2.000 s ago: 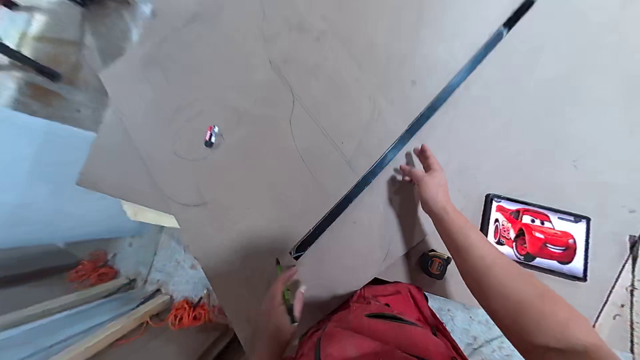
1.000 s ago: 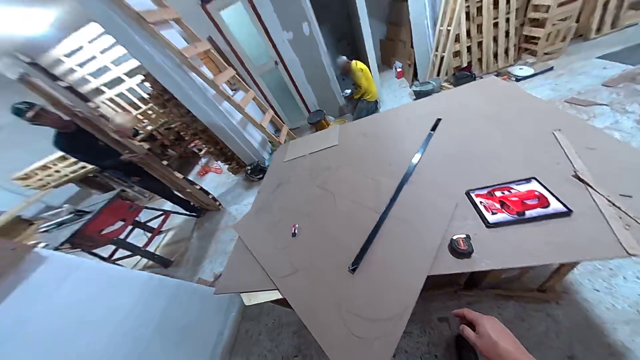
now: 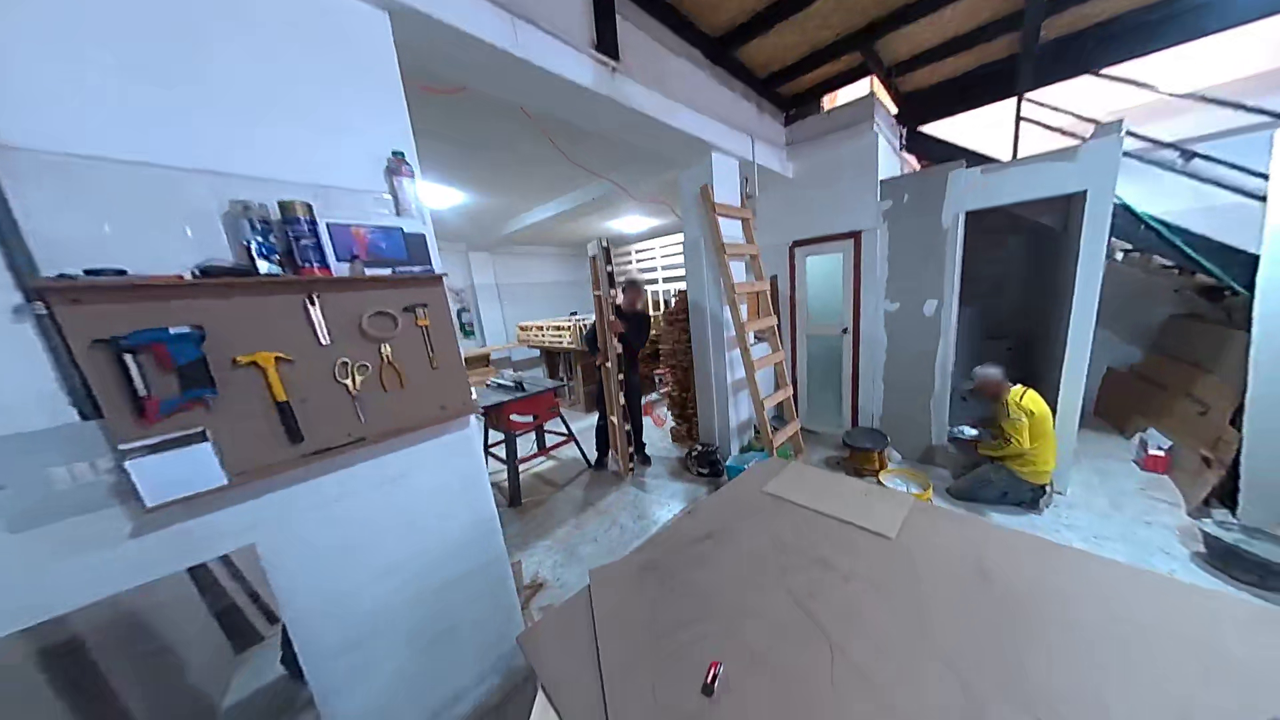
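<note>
Neither of my hands shows in the head view now. Across the lower right spreads a large brown sheet of board [image 3: 900,610] with faint curved lines drawn on it. A small red and dark object [image 3: 711,679] lies near its bottom edge; its kind is too small to tell. At the far side of the sheet rests a smaller, lighter rectangular piece of board [image 3: 838,498]. To the left, a wall-mounted tool board [image 3: 330,430] carries a yellow claw hammer [image 3: 272,385], scissors [image 3: 352,385], yellow-handled pliers [image 3: 388,368] and a blue power tool [image 3: 165,372].
Beyond the sheet, a person in yellow [image 3: 1020,440] kneels by a doorway. Another person in dark clothes [image 3: 630,370] holds upright a long wooden frame [image 3: 608,370]. A wooden ladder [image 3: 755,320] leans near a pillar; a red-based table saw [image 3: 520,408] stands left of it.
The view has swung up and left to the wall and tool board. My hand, seen at the lower right a second ago, is out of view, as are the metal straightedge, tape measure and tablet.
</note>
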